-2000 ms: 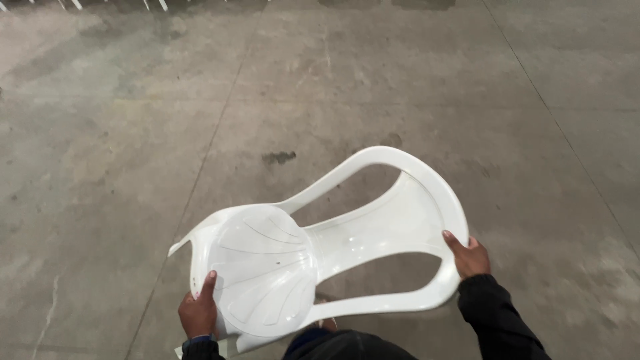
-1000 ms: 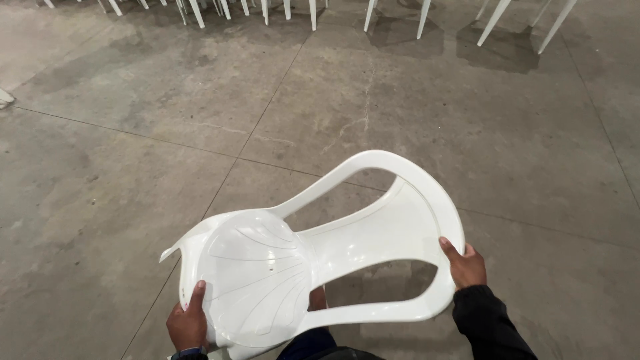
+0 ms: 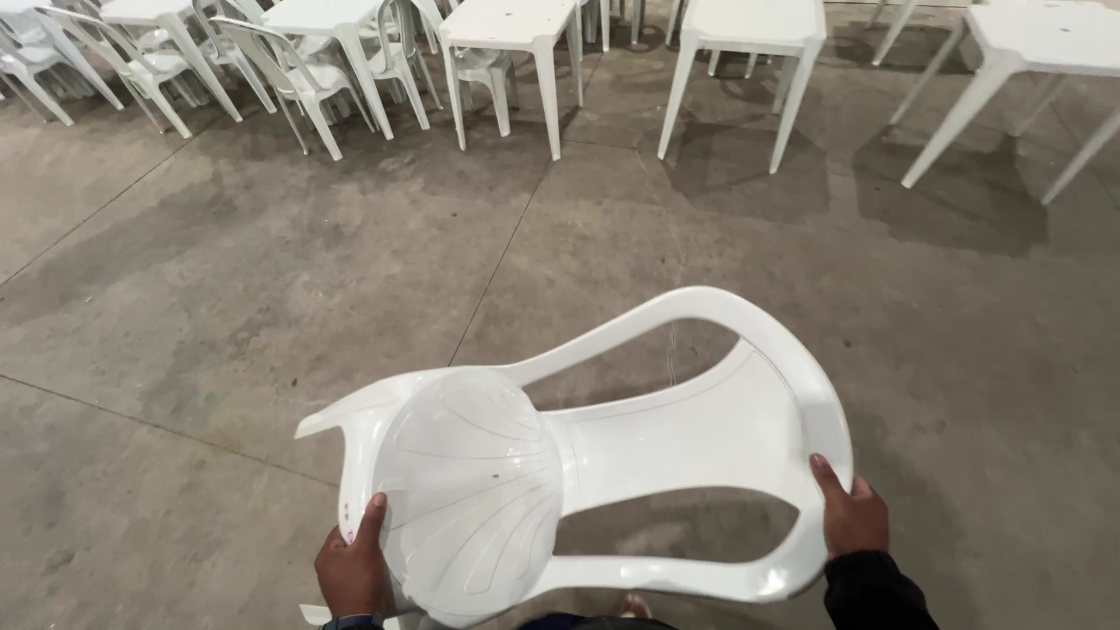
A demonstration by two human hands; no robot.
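A white plastic chair (image 3: pixel 691 437) is held sideways at waist height, its shell-patterned seat to the left and its backrest to the right. My left hand (image 3: pixel 353 560) grips the front edge of the seat, thumb on top. At the top rail of the backrest, my right hand (image 3: pixel 853 512) is closed round the rim with its thumb over the inner face. Two of the chair's legs show in part at the left; the others are hidden beneath the seat.
White plastic tables (image 3: pixel 507 24) stand in a row across the far side. White plastic chairs (image 3: pixel 311 79) are tucked among them at the upper left. Jointed concrete floor (image 3: pixel 376 262) lies between that row and me.
The view has moved forward and up, so the row of tables and chairs now shows. Both hands keep their hold on the chair, which stays sideways in front of me.
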